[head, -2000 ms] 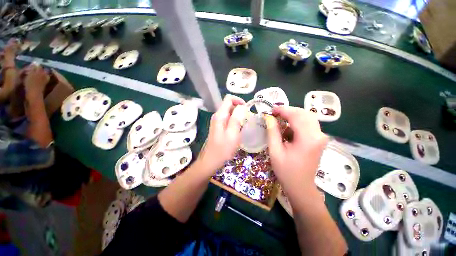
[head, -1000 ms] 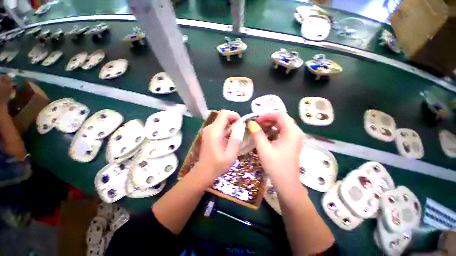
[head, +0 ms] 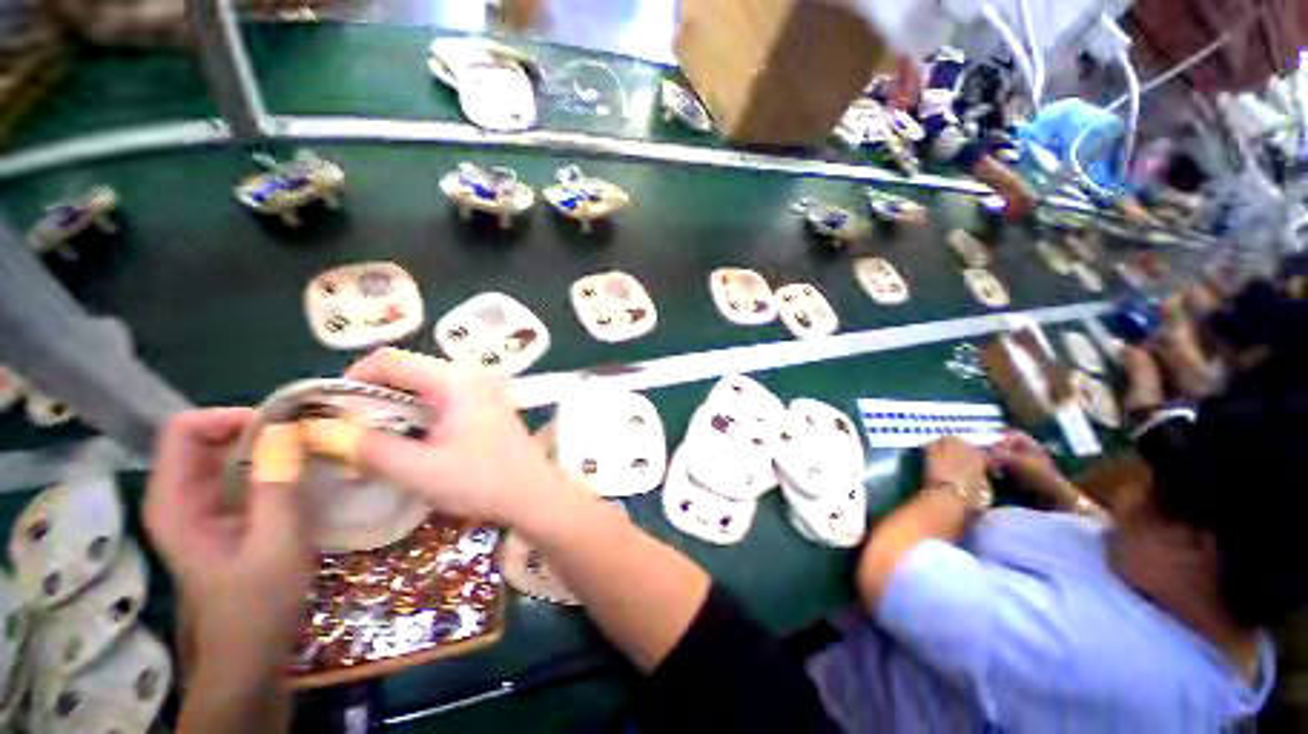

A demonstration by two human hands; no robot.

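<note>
My left hand and my right hand hold a cream plastic housing between them, tilted up, at the left of the view. Yellow-orange coverings show on both thumbs. The fingers hide much of the housing's face; any insert in it cannot be made out. Below it is the brown parts box, full of shiny copper, purple and silver inserts. A tool with a shiny shaft lies below the box.
Stacked housings lie at left and right of the box. The dark green belt carries housings and wired subassemblies beyond a pale rail. A person sits at right by a blue-dotted sheet. A slanted grey post stands left.
The view has swung right, bringing the neighbour at right into view and shifting the box and hands leftward. Both hands still hold the housing, now tilted with its rim showing.
</note>
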